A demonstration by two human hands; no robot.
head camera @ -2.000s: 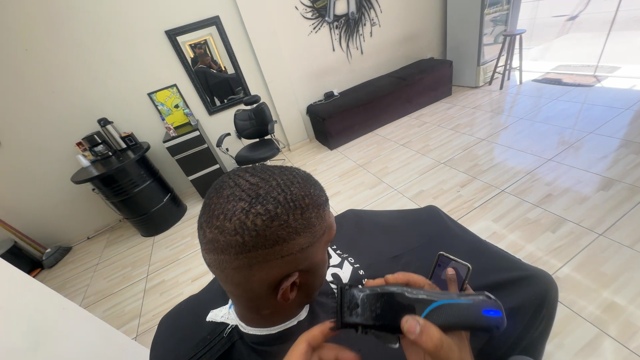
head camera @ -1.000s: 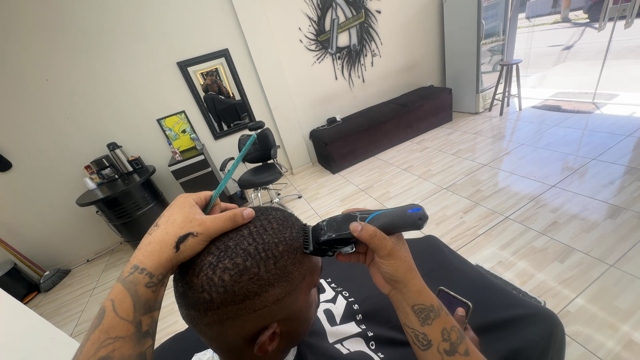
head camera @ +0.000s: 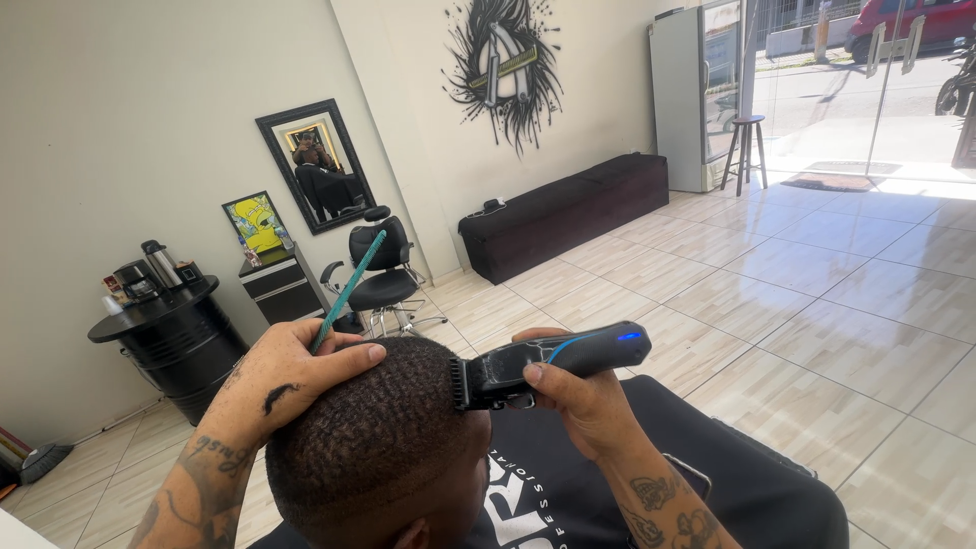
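Note:
My left hand [head camera: 305, 366] rests on top of a seated person's short-cropped head [head camera: 374, 427], with a green comb [head camera: 351, 290] between its fingers, pointing up. My right hand [head camera: 572, 389] grips a black cordless hair clipper [head camera: 557, 354] with a blue stripe and a lit blue light. The clipper's guard comb [head camera: 460, 383] touches the hair at the front of the head. A black barber cape [head camera: 656, 442] bearing white lettering covers the person. Behind my right forearm, a phone [head camera: 690, 476] is partly hidden.
Beyond the person stand a black barber chair [head camera: 381, 282], a drawer cabinet [head camera: 282, 286] and a black drum table [head camera: 183, 335] with a coffee maker [head camera: 137, 280]. A long dark bench [head camera: 564, 217] lines the wall. A stool [head camera: 743, 152] stands near the glass door.
Two seconds ago both hands were at the clipper, to the right of the head. My left hand has since moved onto the head with the comb, and the clipper has come to the front hair.

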